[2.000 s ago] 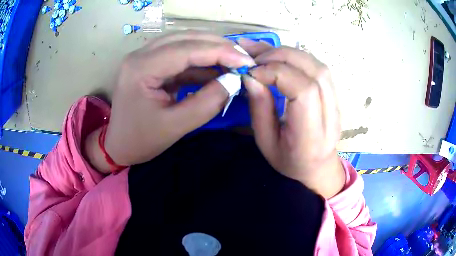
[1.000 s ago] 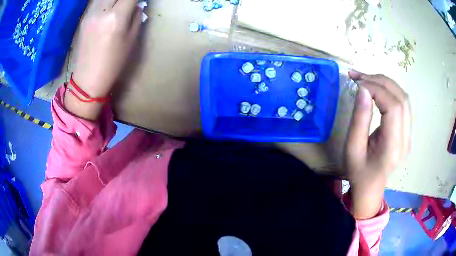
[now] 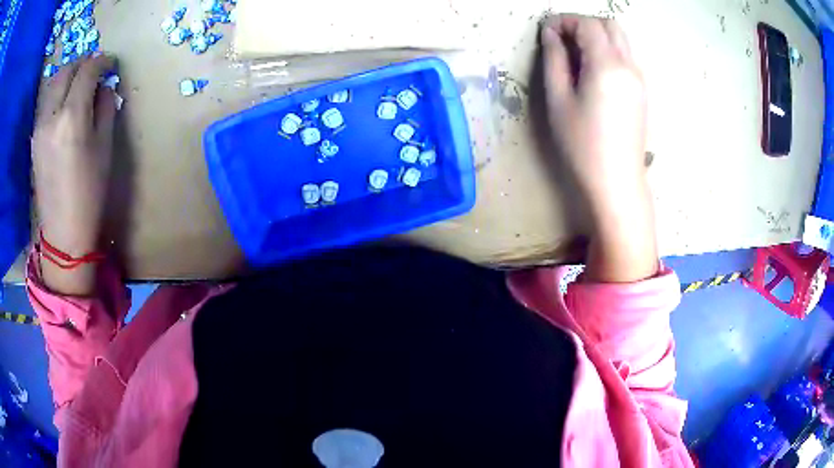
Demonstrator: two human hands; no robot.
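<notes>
The small blue parts tray (image 3: 343, 228) lies slightly tilted in front of my body, with several blue-and-white components (image 3: 332, 118) spaced out inside. My left hand (image 3: 71, 155) is at the far left, its fingertips beside the loose pile of components (image 3: 75, 32); a small bluish-white piece shows at the fingers, but I cannot tell if it is held. My right hand (image 3: 599, 110) rests on the cardboard right of the tray, fingers curled down; its fingertips are mostly hidden and I cannot tell if they hold anything.
Another group of components (image 3: 197, 27) lies at the upper left, with a single component (image 3: 190, 87) below it. A clear plastic strip (image 3: 274, 71) lies behind the tray. A dark, red-edged phone (image 3: 776, 90) lies at the right. A red stool (image 3: 788, 281) stands beyond the bench.
My hands were together over the tray, then parted. My left hand is now at the left pile; my right hand has moved farther back on the bench. The view has shifted.
</notes>
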